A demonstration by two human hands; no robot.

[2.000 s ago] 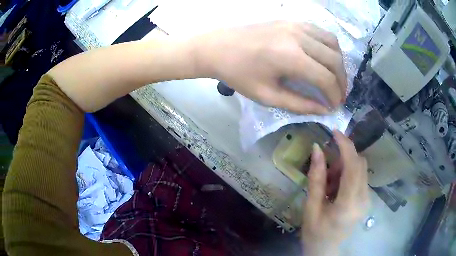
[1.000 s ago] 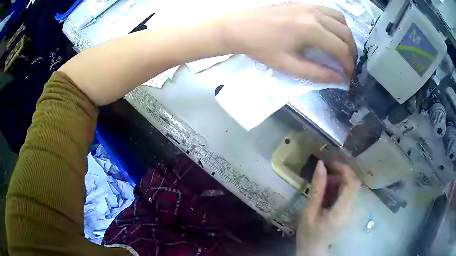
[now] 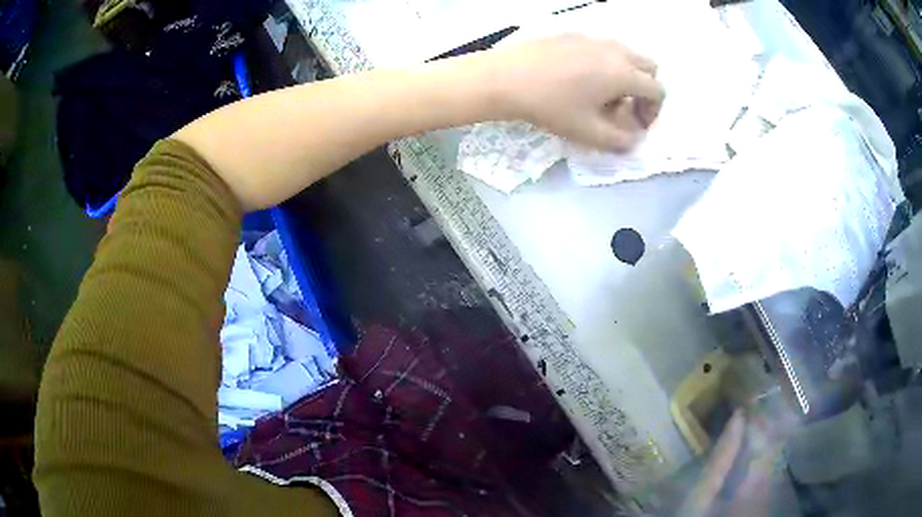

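White cloth (image 3: 799, 202) lies draped over the metal plate at the right, with no hand on it. My left hand (image 3: 596, 96) is above the flat white cut pieces (image 3: 687, 131) on the table; its fingers are curled, and whether they pinch a piece cannot be told. A lace-patterned piece (image 3: 505, 153) lies left of these, near the table edge. My right hand (image 3: 733, 470) is blurred at the bottom right, beside the cream machine bed cover (image 3: 698, 409); its fingers look apart and no cloth shows in it.
The worn table edge (image 3: 495, 268) runs diagonally, with a round black spot (image 3: 628, 245) on the tabletop. A blue bin (image 3: 303, 268) of crumpled white pieces (image 3: 265, 348) is beside the lap. A dark cloth bundle (image 3: 131, 121) lies at the upper left.
The view has turned left, and the machine head has left the picture. My left hand has moved from the needle area to the cut pieces. The white cloth is no longer under it.
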